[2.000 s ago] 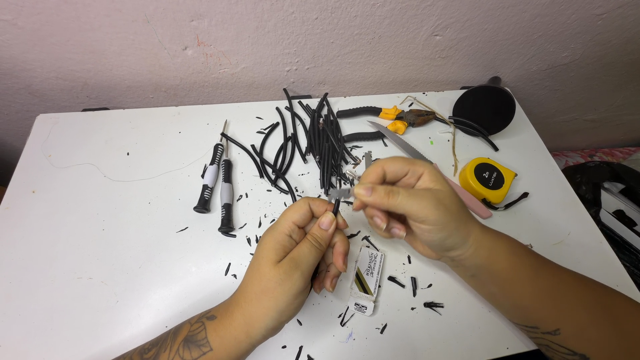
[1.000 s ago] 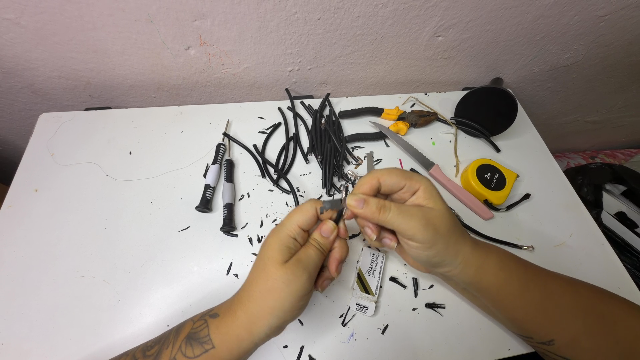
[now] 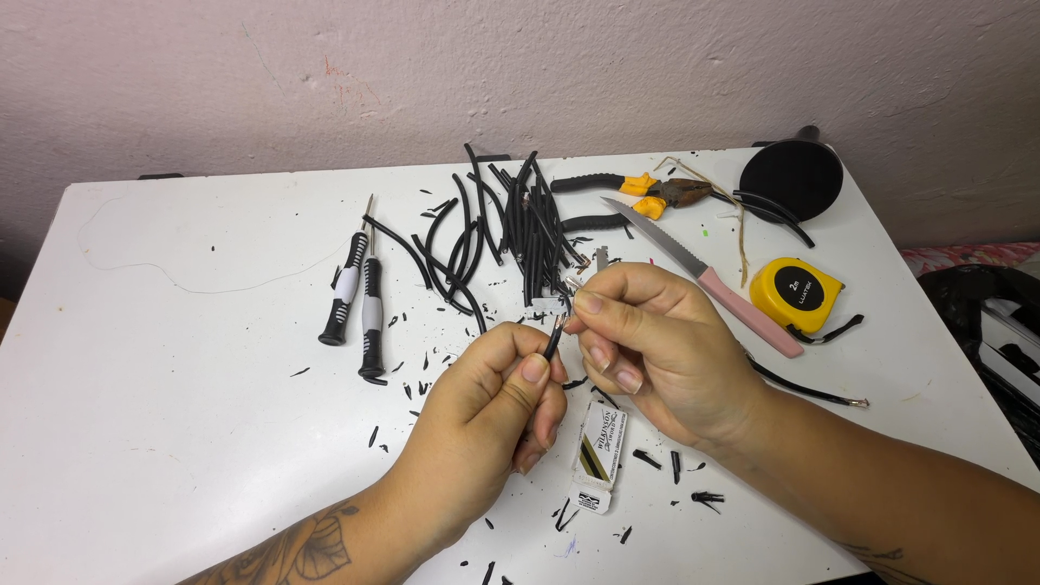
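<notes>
My left hand pinches a short black cable between thumb and fingers, its upper end showing bare copper strands. Just to the right, my right hand has thumb and forefinger closed on a small shiny piece, partly covered by the fingertips. A flat grey blade shows behind the cable tip; whether it is held or lies on the table, I cannot tell. Beyond the hands lies a pile of cut black cables. Another narrow metal blade is beside that pile.
Two screwdrivers lie left. Pliers, a pink-handled serrated knife, a yellow tape measure and a black round object are at right. A Wilkinson Sword blade packet and black scraps lie near my hands on the white table.
The cable end held in my left hand now shows bare copper, which was not visible in the earlier frames. My right hand has shifted slightly, staying close to my left.
</notes>
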